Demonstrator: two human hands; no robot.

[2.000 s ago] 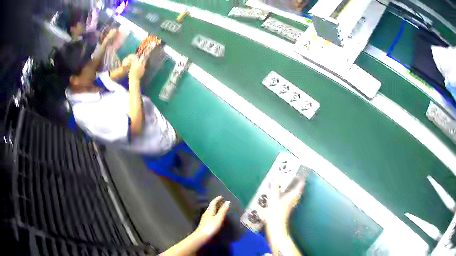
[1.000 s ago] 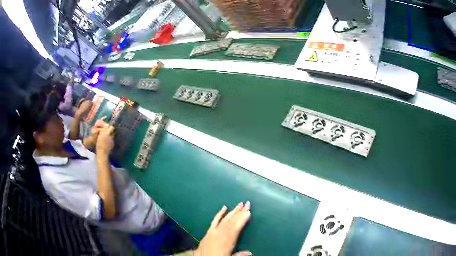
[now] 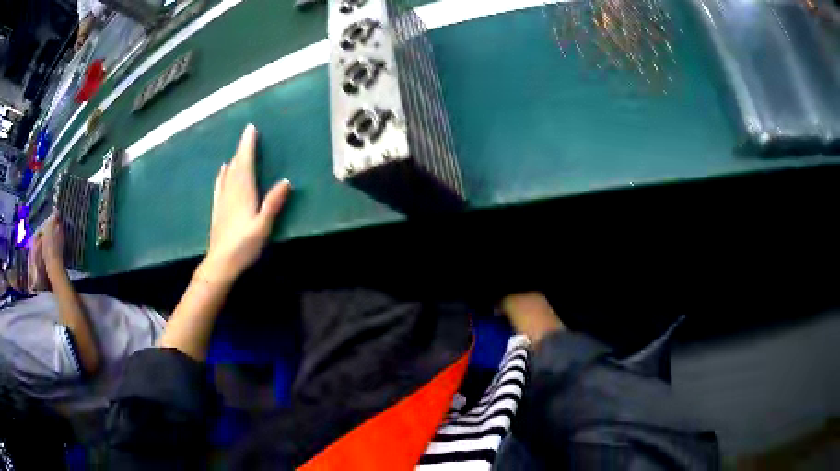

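A silver four-port metal housing [image 3: 373, 101] stands out at the upper centre on the green bench, its short end towards me and its dark finned side facing right. Its far end is cut off by the picture's top edge. My left hand [image 3: 241, 202] is left of the housing, over the bench, fingers spread and empty, not touching it. My right hand [image 3: 532, 313] is low, below the bench's front edge near my lap. It is blurred and its fingers are mostly lost in the dark. A pile of thin copper rings [image 3: 619, 32] lies at the upper right.
Clear plastic bags or trays [image 3: 783, 83] lie at the far right. A white strip [image 3: 249, 87] runs along the green bench [image 3: 553, 147]. More housings [image 3: 108, 198] and a seated person's arm [image 3: 78, 317] are at the left. The bench's front edge crosses mid-picture.
The view has swung down and right, bringing the ring pile and plastic into sight. My left hand stays open. My right hand, on the housing two seconds ago, is now below the bench edge.
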